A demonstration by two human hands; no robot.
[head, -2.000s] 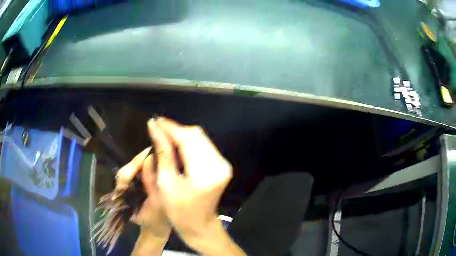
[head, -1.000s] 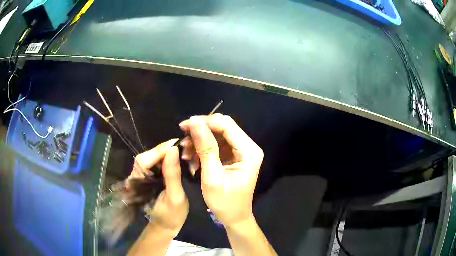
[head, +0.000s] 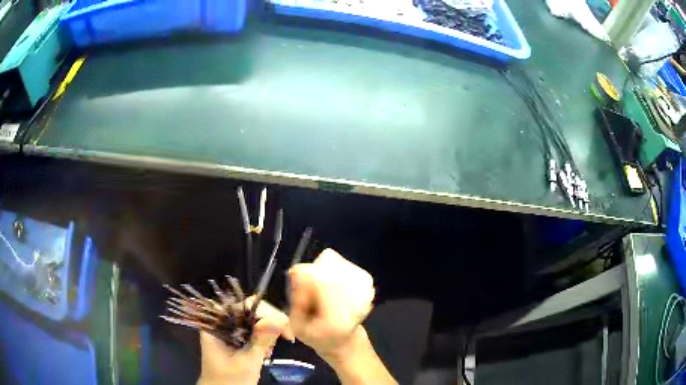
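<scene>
My left hand (head: 244, 342) is closed around a bunch of thin black cables (head: 214, 312) below the bench edge. Their brownish stripped ends fan out to the left. A few cables stand up apart from the bunch; two of them have pale stripped ends (head: 253, 214) with small orange-gold tufts at the base. My right hand (head: 331, 301) is just right of the left hand, fingers curled and blurred. A dark cable end (head: 302, 242) sticks up above its fingers; the grip itself is hidden.
The green bench (head: 361, 128) has a metal front edge. Blue trays stand at its back (head: 519, 53) and low at the left (head: 79, 286). Black leads with silvery-white ends (head: 568, 184) lie at the right, near a dark device (head: 620, 143). A grey frame (head: 556, 316) stands lower right.
The hands have moved lower in the picture, and the view shows more of the bench's back. The bunch's ends now fan out more sharply. The separated cables stand more upright and closer together.
</scene>
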